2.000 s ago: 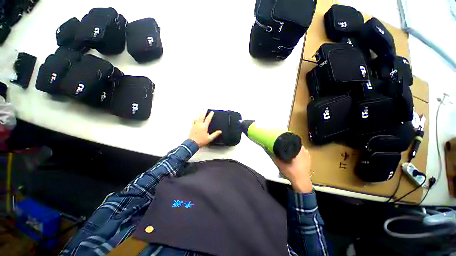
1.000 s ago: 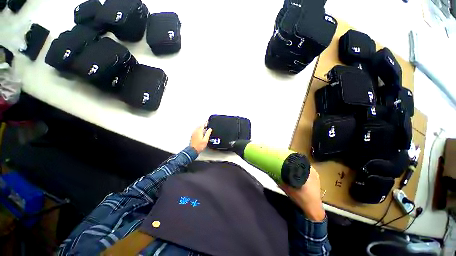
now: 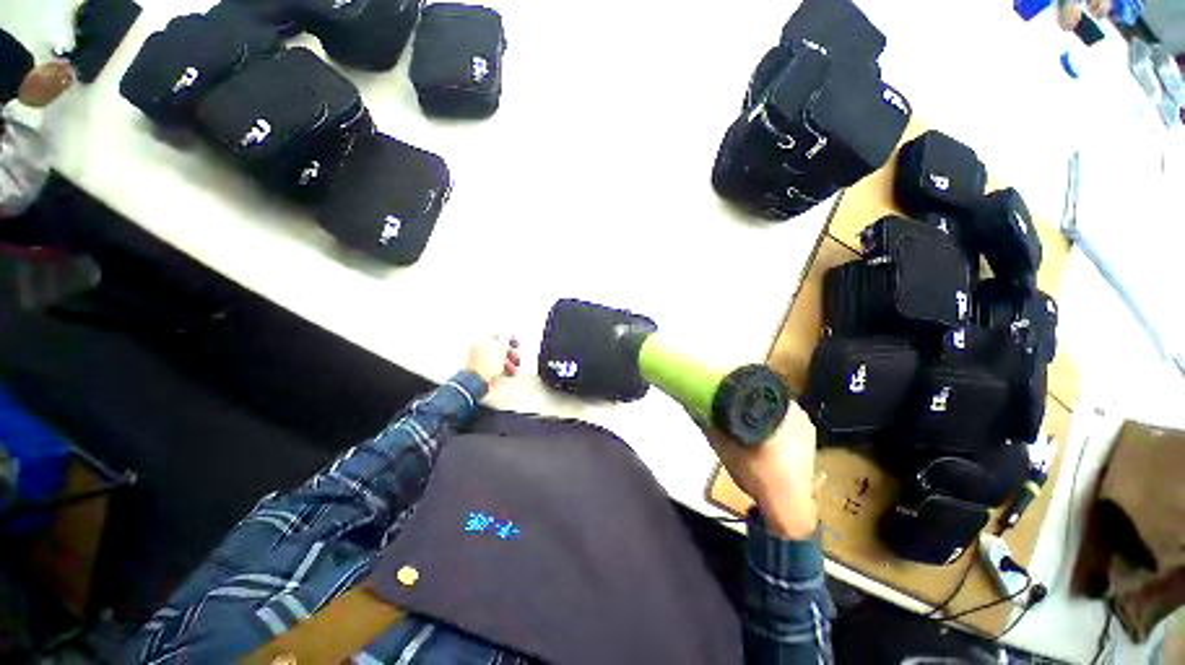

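Observation:
A small black bag (image 3: 585,351) lies flat on the white table in front of me, its small white logo near the lower left corner. My right hand (image 3: 769,461) grips the lime-green hot air gun (image 3: 682,374). Its dark nozzle end is over the bag's right side; whether it touches cannot be told. My left hand (image 3: 494,357) is off the bag, a little to its left at the table edge, fingers loosely curled and nothing seen in it.
Black bags (image 3: 280,117) are piled at the left, and a stack (image 3: 812,111) stands at the back. More bags (image 3: 864,387) cover the cardboard (image 3: 832,500) at the right, near a power strip (image 3: 1003,566). A brown bag (image 3: 1150,507) lies far right. Another person's hand (image 3: 47,83) shows far left.
My left hand has let go of the bag and moved left. The gun's nozzle has moved up over the bag's right side. The view has shifted, and another person's hand now shows far left.

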